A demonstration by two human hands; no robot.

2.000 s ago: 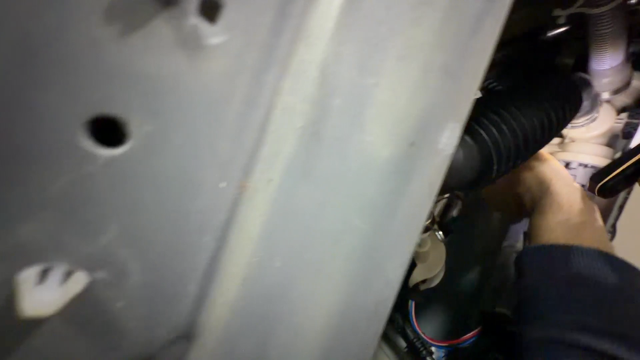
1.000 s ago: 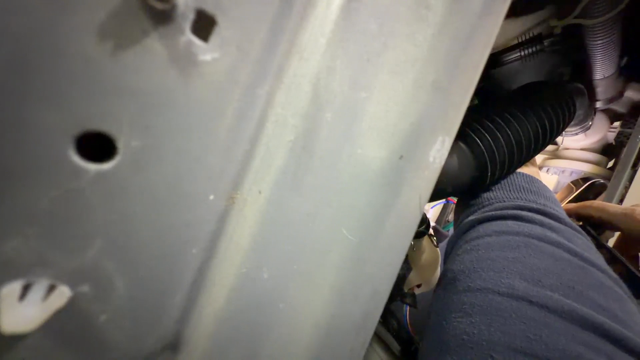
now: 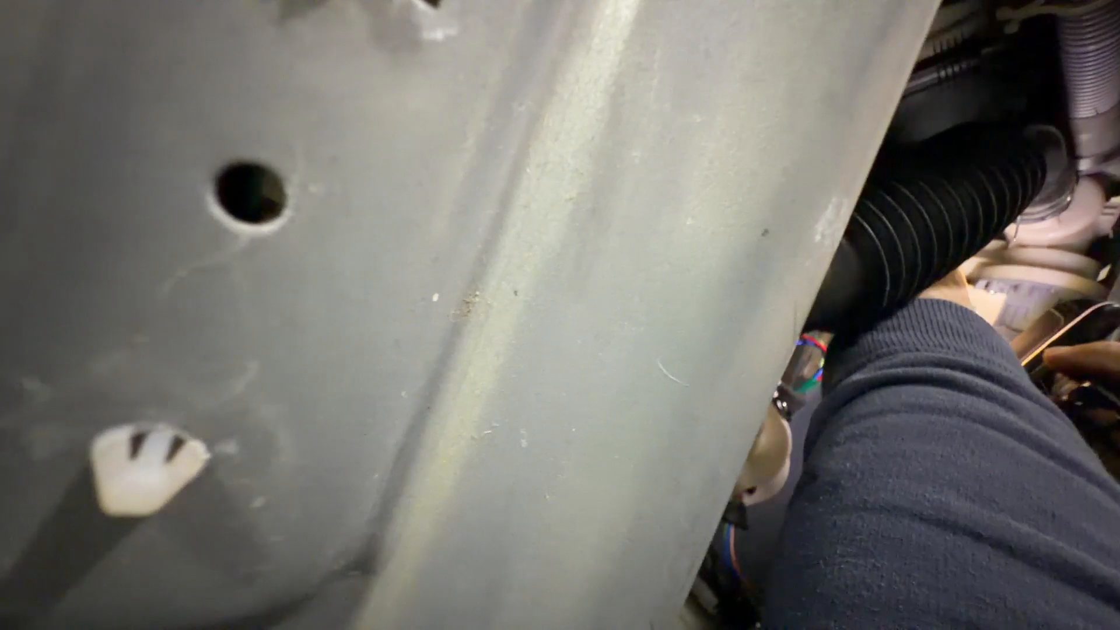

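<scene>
My left hand (image 3: 949, 289) reaches behind a black corrugated hose (image 3: 949, 210); only a little skin shows past the cuff of its dark sleeve (image 3: 945, 472). What its fingers touch is hidden. At the right edge, part of a finger, which seems to be my right hand (image 3: 1085, 357), lies beside a dark flat object (image 3: 1072, 324) with a bright edge. Whether it grips that object cannot be told. A pale round plastic housing (image 3: 1037, 267) sits beyond the hose, near both hands.
A large grey metal panel (image 3: 612, 306) with a round hole (image 3: 251, 192) and a white plastic clip (image 3: 147, 468) fills the left and middle. Along its right edge are coloured wires (image 3: 814, 359) and a pale plastic part (image 3: 768, 455). A grey ribbed hose (image 3: 1089, 66) stands at upper right.
From two seconds ago, the sleeved arm has reached farther in, and its bare wrist is now mostly hidden behind the black hose. The finger at the right edge was not visible then.
</scene>
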